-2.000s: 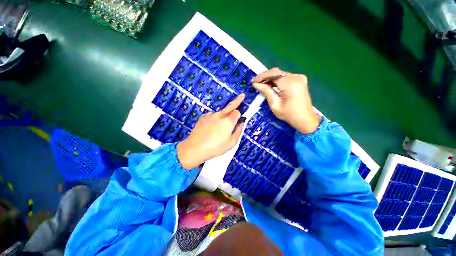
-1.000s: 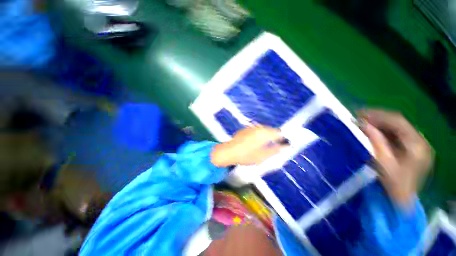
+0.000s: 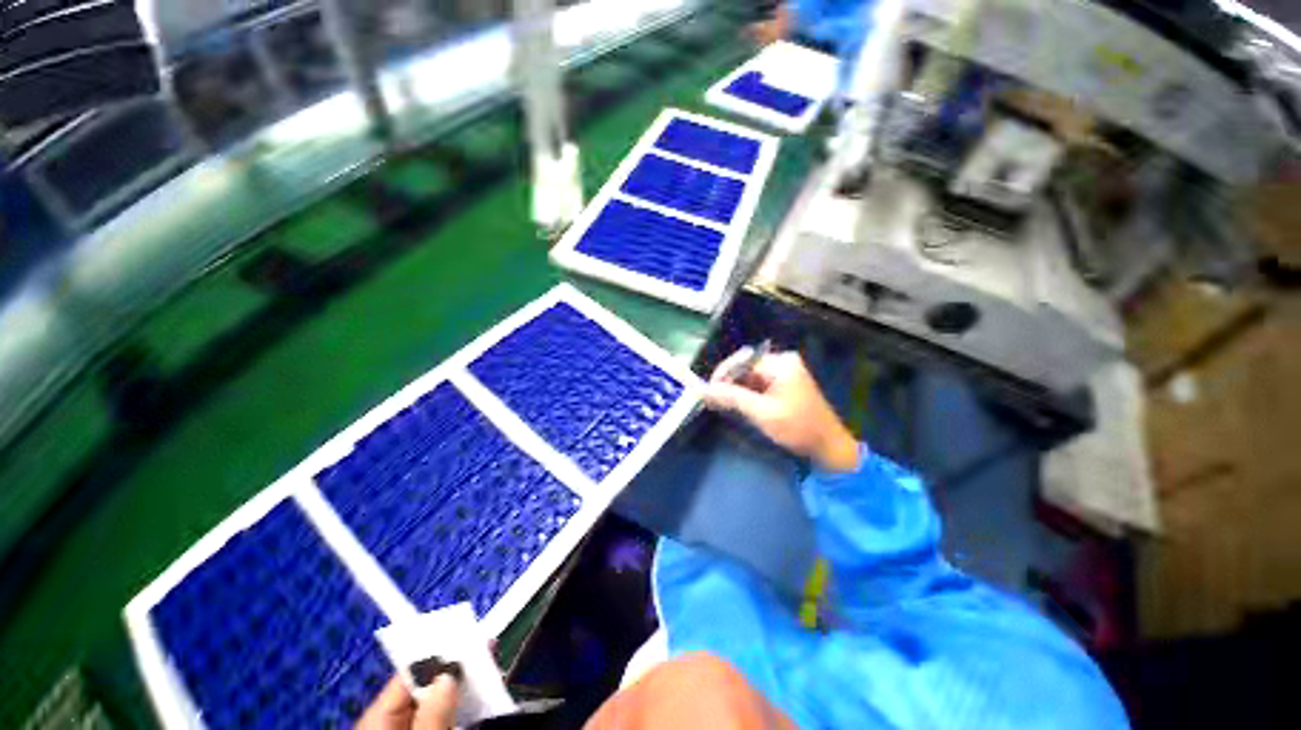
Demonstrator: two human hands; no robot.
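A white tray with three sections of glossy blue parts lies slanted across the green bench. My left hand, cut off by the bottom edge, holds a small white backing paper with a black patch by the fingertips; the paper overlaps the tray's near edge. My right hand is at the tray's right corner, fingers pinched around thin grey tweezers, which are blurred. Whether its fingertips touch the tray edge is hard to tell.
A second blue-filled tray lies beyond the first, and a third tray farther back near another person's blue sleeve. White-grey equipment stands at the right. A white post rises behind the bench.
The view has swung right along the bench, bringing farther trays and equipment into sight. My right hand is now at the tray's right corner; my left hand is low at the frame's bottom.
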